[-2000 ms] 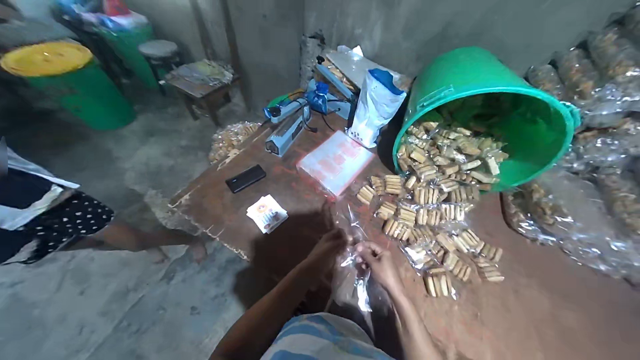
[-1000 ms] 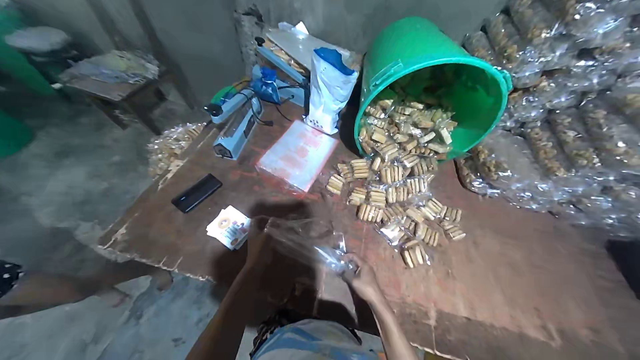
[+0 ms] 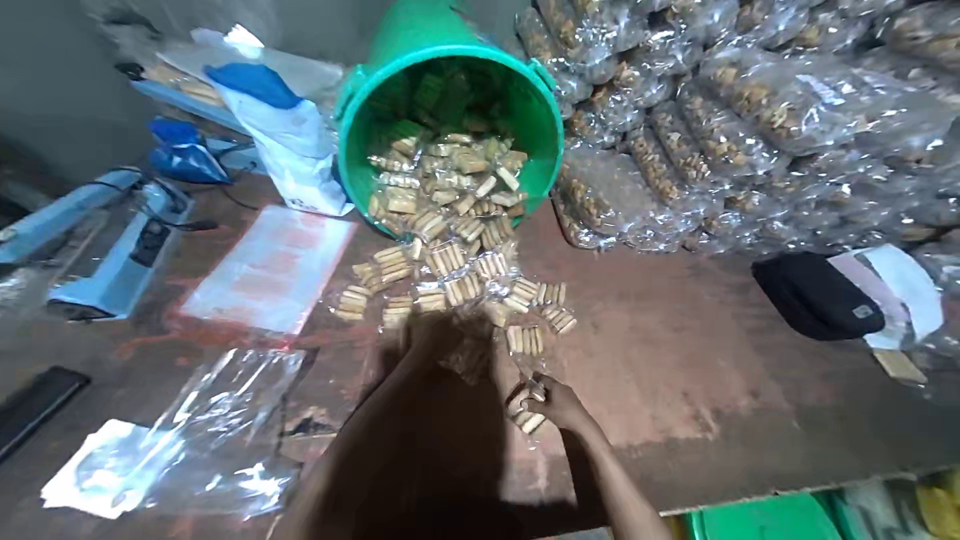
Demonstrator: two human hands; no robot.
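Observation:
Small clear-wrapped packs of biscuit sticks [image 3: 447,259] spill from a tipped green plastic bucket [image 3: 450,51] onto the wooden table. My left hand [image 3: 435,330] is at the near edge of the pile, dark in shadow; whether its fingers hold a pack cannot be made out. To the right and nearer, my right hand [image 3: 555,401] grips a wrapped biscuit pack [image 3: 527,421] between thumb and fingers. A clear plastic bag [image 3: 232,405] lies flat at the left, partly over a stack of printed paper [image 3: 105,469].
Filled clear bags [image 3: 675,150] are heaped behind on the right. A black cloth item [image 3: 817,294] lies at the right. On the left are a blue heat sealer [image 3: 124,247], a flat plastic sheet [image 3: 270,270], a white-and-blue bag [image 3: 281,142] and a black phone [image 3: 37,405].
The clear bag, between my hands before, now lies on the table at the left. Both hands have moved to the biscuit packs, and my right hand has taken hold of one. The view has swung right.

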